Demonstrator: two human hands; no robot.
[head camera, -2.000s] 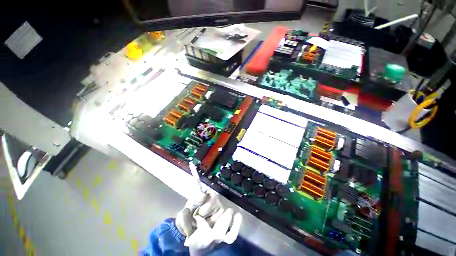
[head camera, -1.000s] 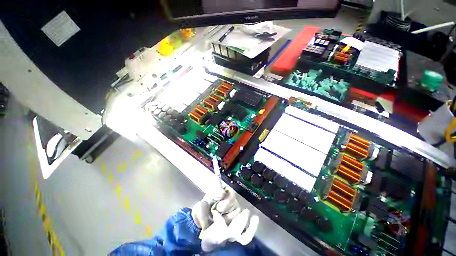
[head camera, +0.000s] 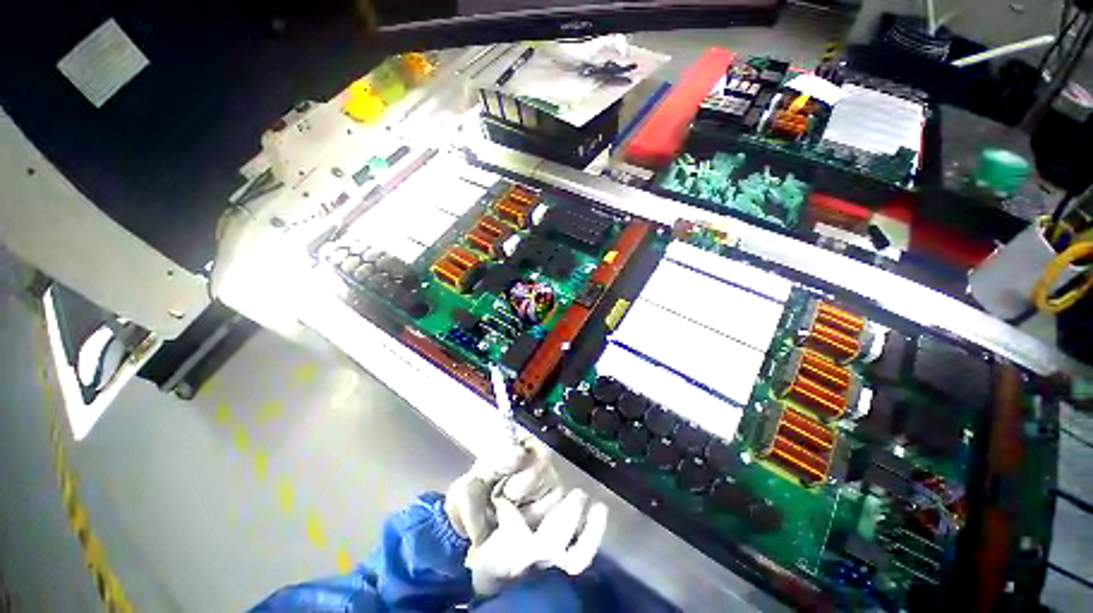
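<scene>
My two white-gloved hands are close together at the bottom centre, overlapping. My left hand (head camera: 476, 503), at the end of a blue sleeve, appears closed on a thin white pen-like tool (head camera: 503, 401) that points up toward the line. My right hand (head camera: 557, 539) is against it with some fingers loosely bent; its grip is hidden. Beyond them a large green circuit board (head camera: 785, 497) carries white blocks (head camera: 695, 335), orange coils (head camera: 819, 381) and black round capacitors (head camera: 653, 443). A second board (head camera: 450, 317) lies to its left, past a red-brown carrier bar (head camera: 584, 314).
Behind the silver rail (head camera: 767, 240) are a black bin (head camera: 545, 132) with a sheet on top, pale-green small pieces (head camera: 737, 186), another board (head camera: 881, 126) and a white cup (head camera: 1013, 281). A monitor edge (head camera: 575, 26) hangs above. A dark panel with a white label is at left.
The view has shifted slightly, first one way and then partly back. My hands stay together with the tool upright; the boards lie as before.
</scene>
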